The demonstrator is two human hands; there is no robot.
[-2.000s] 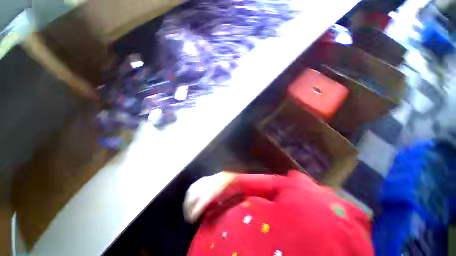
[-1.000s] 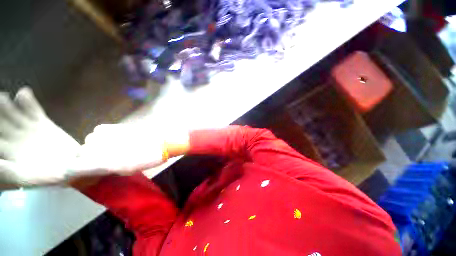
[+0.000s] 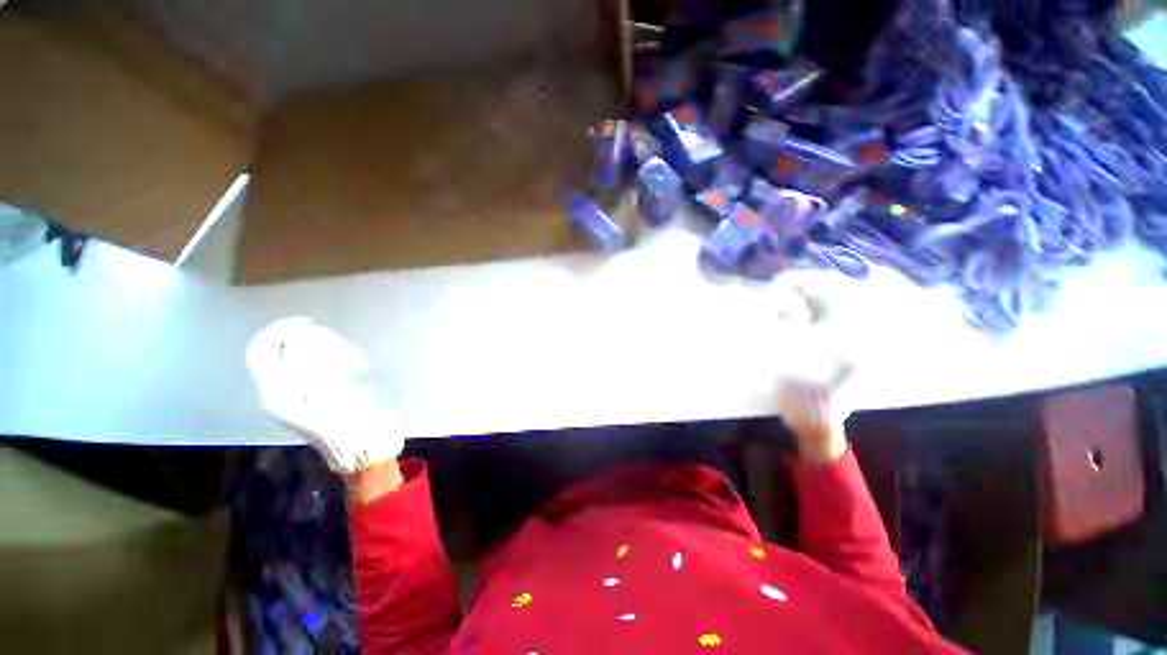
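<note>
My left hand (image 3: pixel 324 390), in a white knitted glove, rests at the front edge of the white table (image 3: pixel 538 339), with nothing visible in it; its fingers blend together. My right hand (image 3: pixel 814 346), also white-gloved, is at the table edge in front of the small dark units; it is blurred and washed out by glare, so its fingers and any held thing cannot be made out. Small dark units (image 3: pixel 736 237) with orange-red marks lie in a pile beyond it. Coiled purple cables (image 3: pixel 998 166) are heaped to the right of them.
A large open cardboard carton (image 3: pixel 410 179) lies behind the table's left part, its flap spread left. A small black item (image 3: pixel 67 243) is at far left. A floor carton of packed items (image 3: pixel 294 576) is below left. An orange-red stool (image 3: pixel 1092 461) stands below right.
The view has swung round to face the table squarely. My hands, close together at the left one second ago, are now apart over the table edge.
</note>
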